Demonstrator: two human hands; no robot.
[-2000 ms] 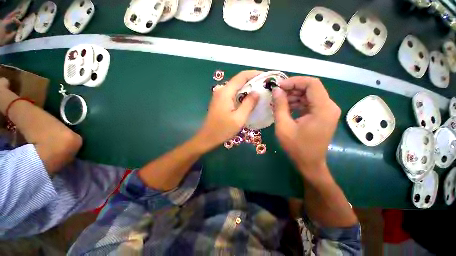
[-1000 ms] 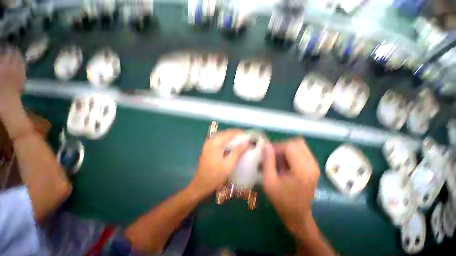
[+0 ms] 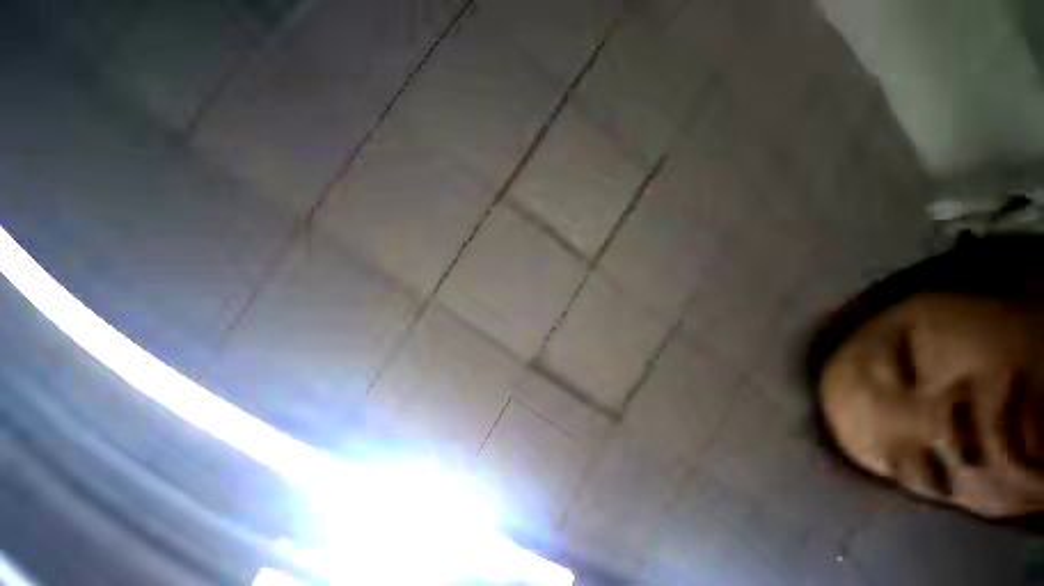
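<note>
Neither my left hand nor my right hand is in the picture now. No housings, rings or table surface show either. The view is filled by a grey-brown ceiling [image 3: 504,263] with dark panel lines, blurred in places. A person's head [image 3: 939,389] shows sideways at the right edge, partly cut off. What my hands hold cannot be seen.
A very bright light [image 3: 412,521] glares at the bottom left of centre, and a bright white curved strip [image 3: 137,361] runs from it to the left edge. A pale greenish surface [image 3: 950,92] shows at the top right.
The view has swung from the green table up to the ceiling. Both hands, the white housing they held, the copper-coloured rings and the other housings have left the picture.
</note>
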